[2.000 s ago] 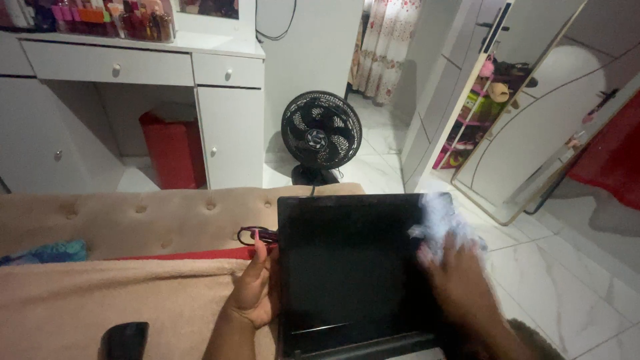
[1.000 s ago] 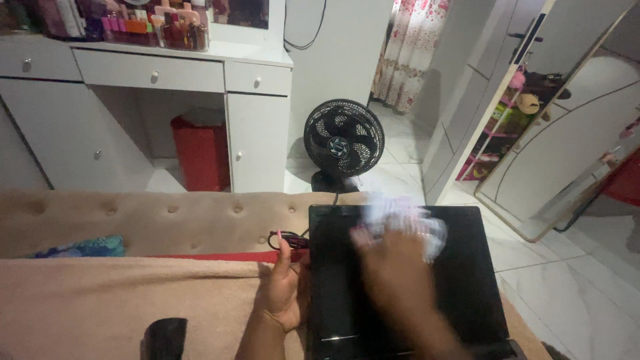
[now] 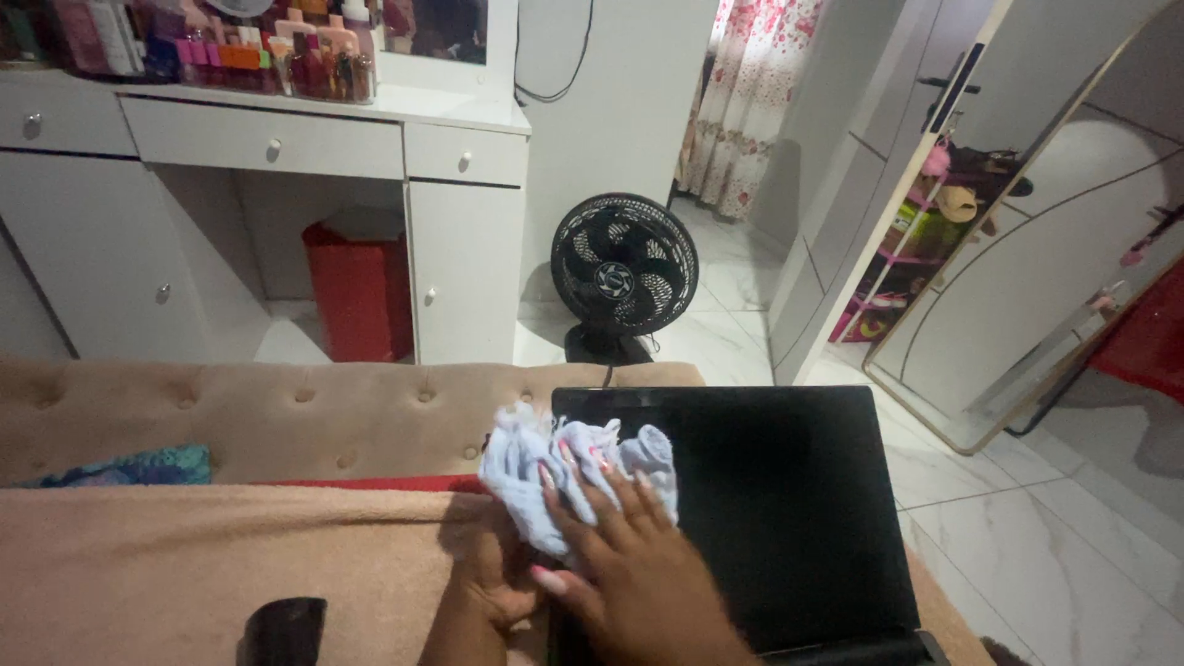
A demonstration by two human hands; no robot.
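Note:
An open laptop with a dark screen [image 3: 786,518] stands at the lower right, on the edge of the bed. My right hand [image 3: 629,546] presses a crumpled light blue cloth [image 3: 532,481] against the upper left part of the screen, fingers spread over it. The cloth hangs past the screen's left edge. My left hand [image 3: 495,573] is at the laptop's left edge, its fingers partly hidden by the cloth and the right hand. Whether it grips the edge cannot be told.
A dark object [image 3: 282,634] lies on the peach blanket [image 3: 185,546]. Behind the tufted beige headboard [image 3: 250,398] are a black fan [image 3: 624,268], a white dressing table [image 3: 324,139] and a red bin [image 3: 361,296]. A tall mirror [image 3: 1027,277] leans at the right.
My right hand has moved the cloth from the screen's right side across to its upper left edge. My left hand has stayed at the laptop's left side.

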